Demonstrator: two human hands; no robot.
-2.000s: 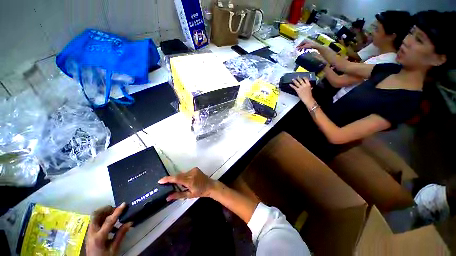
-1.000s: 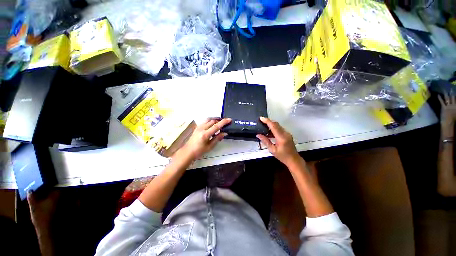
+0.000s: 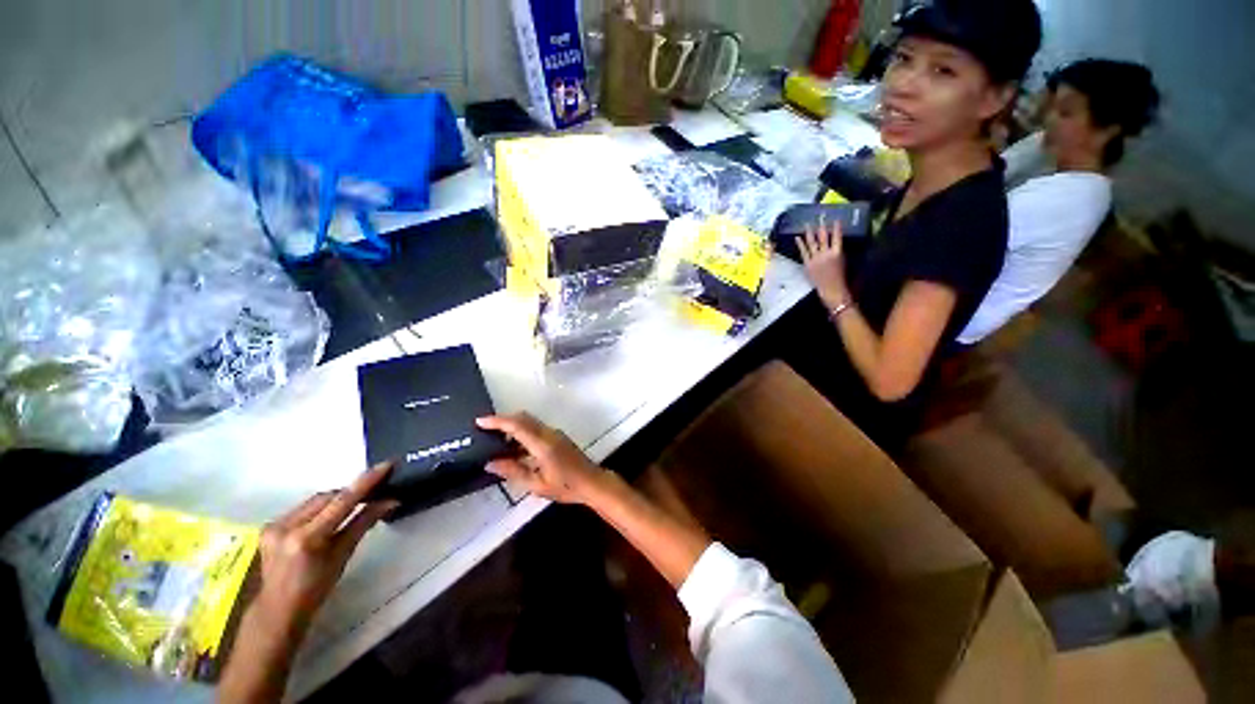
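A closed black gift box (image 3: pixel 427 413) with small pale lettering lies flat on the white bench in front of me. My left hand (image 3: pixel 324 539) holds its near left corner, fingertips on the top edge. My right hand (image 3: pixel 544 461) holds its near right corner, thumb and fingers at the edge. The underside of the box is hidden. A yellow printed sleeved box (image 3: pixel 154 585) lies to the left of my left hand, with a dark end showing.
A crinkled clear bag (image 3: pixel 234 351) lies behind at left, a blue carrier bag (image 3: pixel 337 145) at the back. Yellow boxes in clear film (image 3: pixel 585 206) stand ahead at right. An open brown carton (image 3: pixel 826 516) is beside the bench. Two coworkers sit at right.
My view swung left over the bench and then back to the right. Both hands stay on the black box. The nearer coworker now faces this way.
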